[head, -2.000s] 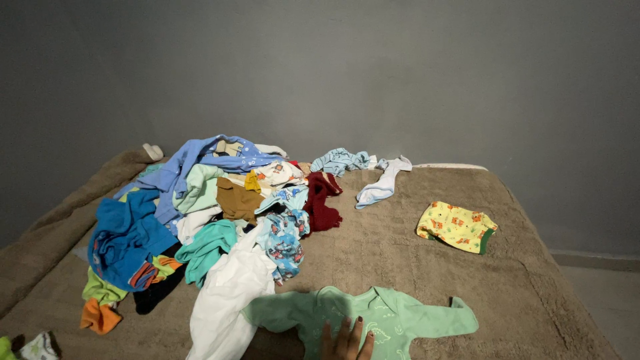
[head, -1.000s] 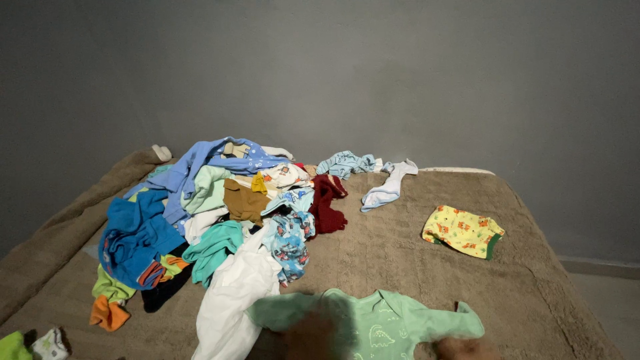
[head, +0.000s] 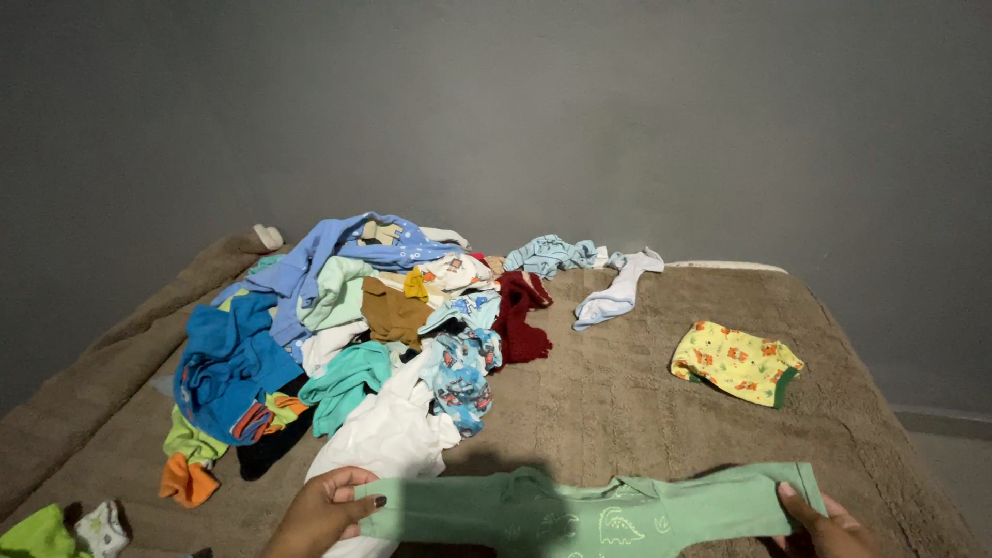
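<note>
A green long-sleeved baby garment with dinosaur outlines [head: 589, 515] is stretched sideways at the bottom of the view, its lower part cut off by the frame edge. My left hand [head: 329, 508] pinches one sleeve's cuff between thumb and fingers. At the other cuff, my right hand [head: 825, 519] holds the opposite sleeve the same way. A white cloth [head: 395, 430] lies just behind my left hand, at the front of a heap of small clothes. Beyond my right hand rests a yellow printed garment with green trim [head: 736, 360].
The heap includes a blue garment [head: 232, 364], a light blue one [head: 318, 256] and a dark red knit [head: 523, 318]. A white and pale blue garment [head: 616, 291] lies near the grey wall [head: 496, 116]. A brown textured blanket [head: 604, 403] covers the bed.
Two seconds ago one hand lay flat on the green garment. Now both hands grip its cuffs, and its sleeves are drawn out straight to the sides.
</note>
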